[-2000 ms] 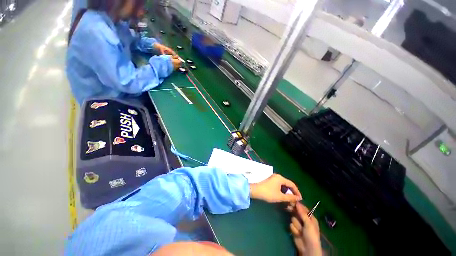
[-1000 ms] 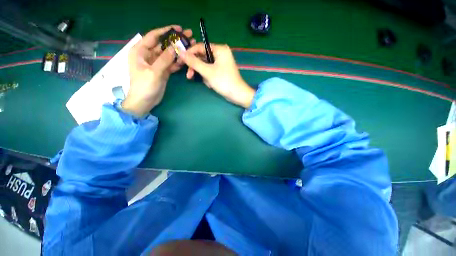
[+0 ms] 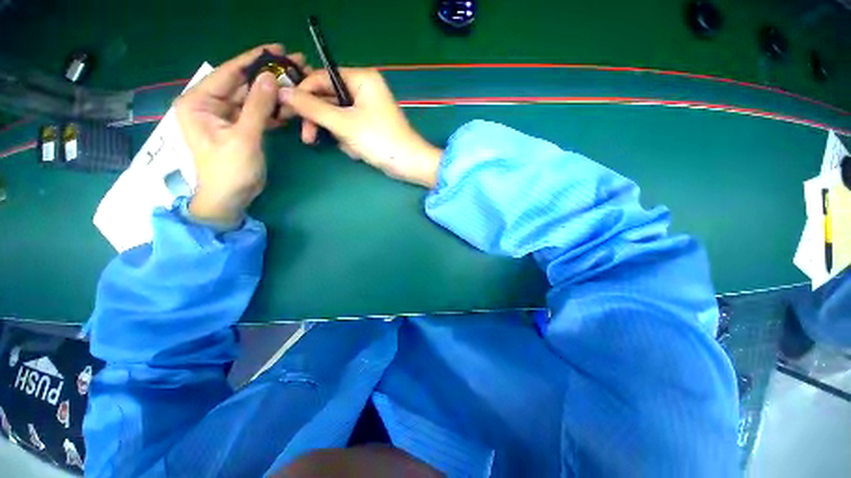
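A black round housing (image 3: 272, 69) with gold-yellow and whitish inner parts is held above the green bench, upper left of centre. My left hand (image 3: 224, 131) grips it from the left, thumb on its open face. My right hand (image 3: 359, 117) touches the housing's right side with its fingertips and also holds dark tweezers (image 3: 328, 62), which slant up between its fingers. The fingers hide part of the housing.
A white sheet (image 3: 131, 201) lies under and left of my left hand. A dark ribbed holder (image 3: 101, 147) bears two white-and-yellow pieces. Black discs (image 3: 456, 12) sit on the belt at the far side. Papers with a yellow-black stick (image 3: 827, 229) lie far right. A "PUSH" bin (image 3: 42, 392) stands lower left.
The view has swung from the line and neighbouring worker down to the bench. Since one second ago, hands and housing appear further left and the tweezers lean more; both hands still hold the housing.
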